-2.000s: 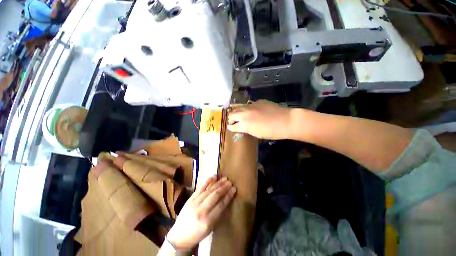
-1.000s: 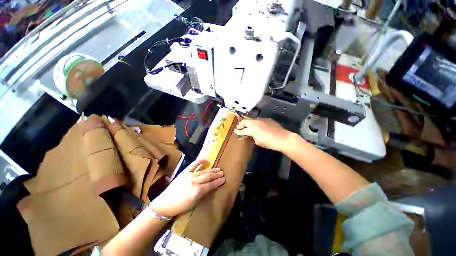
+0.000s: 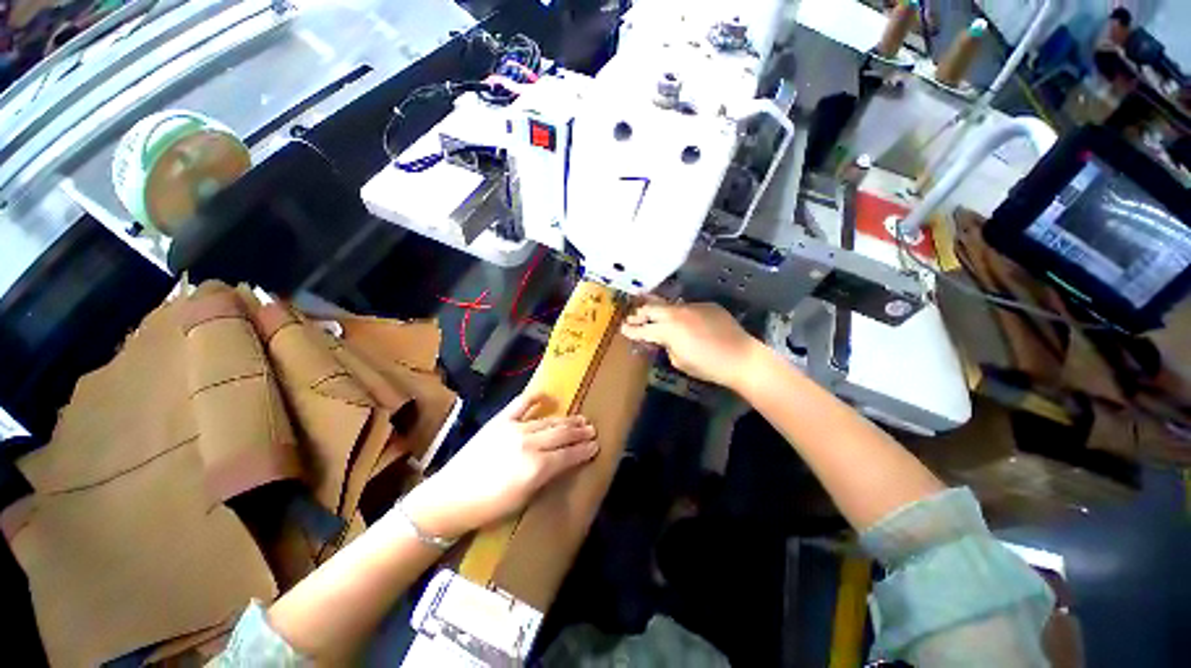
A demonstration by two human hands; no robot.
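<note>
A brown garment panel (image 3: 575,493) lies along the narrow machine arm, whose white end (image 3: 477,619) points toward me. A long yellow strip (image 3: 575,350) with dark handwriting runs beside the panel to under the white sewing head (image 3: 634,183), marked "7". My left hand (image 3: 529,457) lies flat over the strip and panel about midway, fingers slightly apart. My right hand (image 3: 686,339) is at the panel's far end, close by the needle area, with fingers bent on the cloth edge. The fingertips' exact hold is too small to tell.
A loose bundle of brown panels (image 3: 144,483) lies at left. A round fan-like item (image 3: 193,183) stands behind it. Red wires (image 3: 473,320) hang left of the head. Grey metal bars (image 3: 836,281) and a control screen (image 3: 1104,228) are at right. A person (image 3: 1118,50) shows at far upper right.
The view has swung round and the head sits farther off. More of the yellow strip and the arm's white end now show than two seconds ago. Both hands stay on the panel.
</note>
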